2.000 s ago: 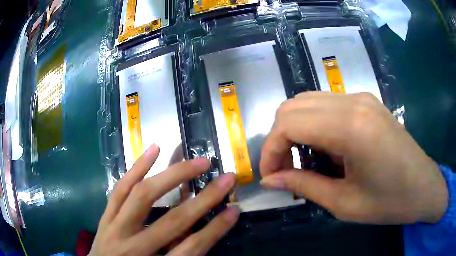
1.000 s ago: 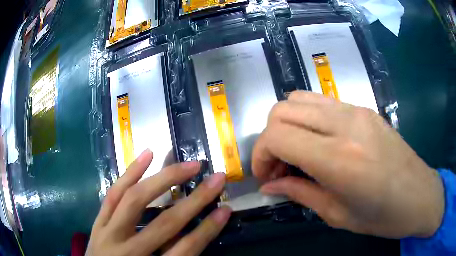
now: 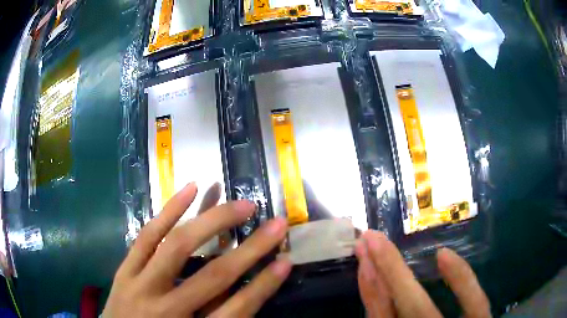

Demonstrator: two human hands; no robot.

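The middle LCD display module (image 3: 323, 136) lies back up in the front row of the blister tray (image 3: 244, 155), its orange flex cable (image 3: 287, 168) running down. A pale grey tape strip (image 3: 322, 241) lies across its lower end. My left hand (image 3: 199, 267) is spread over the left module (image 3: 189, 149), fingertips at the strip's left end; the fingers are apart. My right hand (image 3: 404, 279) has its thumb and index fingertips together at the strip's right end. Whether they grip the strip is hard to tell. The wrist is cut off by the bottom edge.
The right module (image 3: 429, 124) shows a wider orange foot. More modules (image 3: 280, 9) lie in the back row. A shiny amber sheet (image 3: 56, 124) and long white strips (image 3: 15, 112) are on the left. Crumpled white material (image 3: 475, 31) lies at upper right on the green mat.
My right hand has moved down and right off the module, uncovering the right module's lower end. The pale strip now shows across the middle module's bottom. My left hand has barely moved.
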